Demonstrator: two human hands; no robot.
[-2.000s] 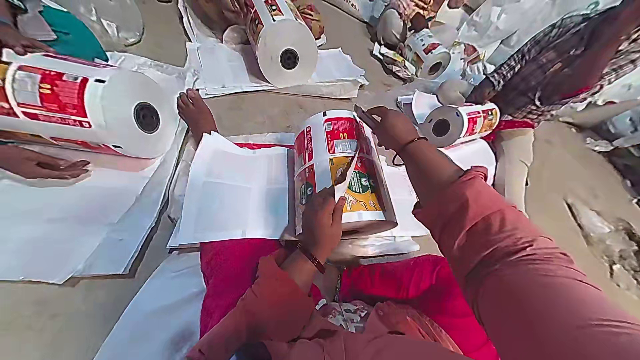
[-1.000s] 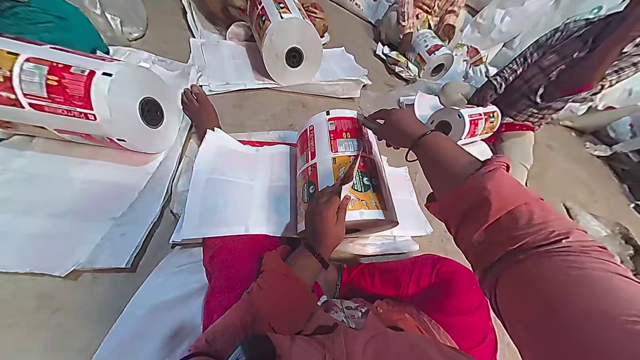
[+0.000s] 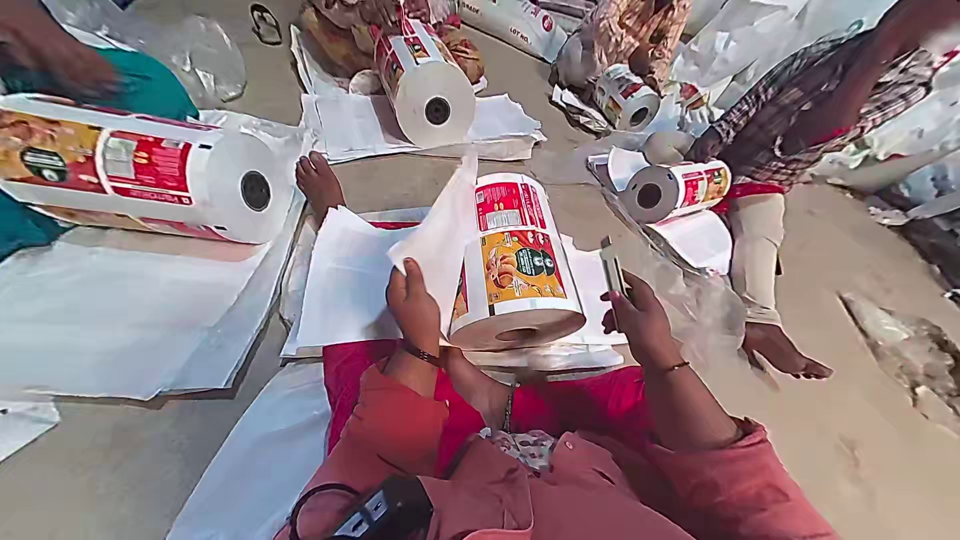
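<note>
A roll of printed packaging film [image 3: 521,259] with red and orange panels lies in front of me, its near end and core facing my lap. My left hand [image 3: 414,304] holds a cut sheet of the film [image 3: 439,232], white side showing, raised at the roll's left side. In my right hand [image 3: 637,315] is a knife with a flat metal body, probably a utility cutter [image 3: 613,266], held upright right of the roll and apart from it. White sheets [image 3: 349,277] lie flat under and left of the roll.
Other printed rolls lie by co-workers: a large one [image 3: 255,191] at left, one [image 3: 435,105] at the top, two smaller ones [image 3: 649,193] [image 3: 628,97] at right. A co-worker's bare foot [image 3: 786,351] is on the floor at right. Crumpled clear plastic [image 3: 697,307] lies nearer me.
Both hands were together on the roll, the blade at its film. Now they are apart: the left has moved left with a sheet lifted off, the right has moved toward me and off the roll.
</note>
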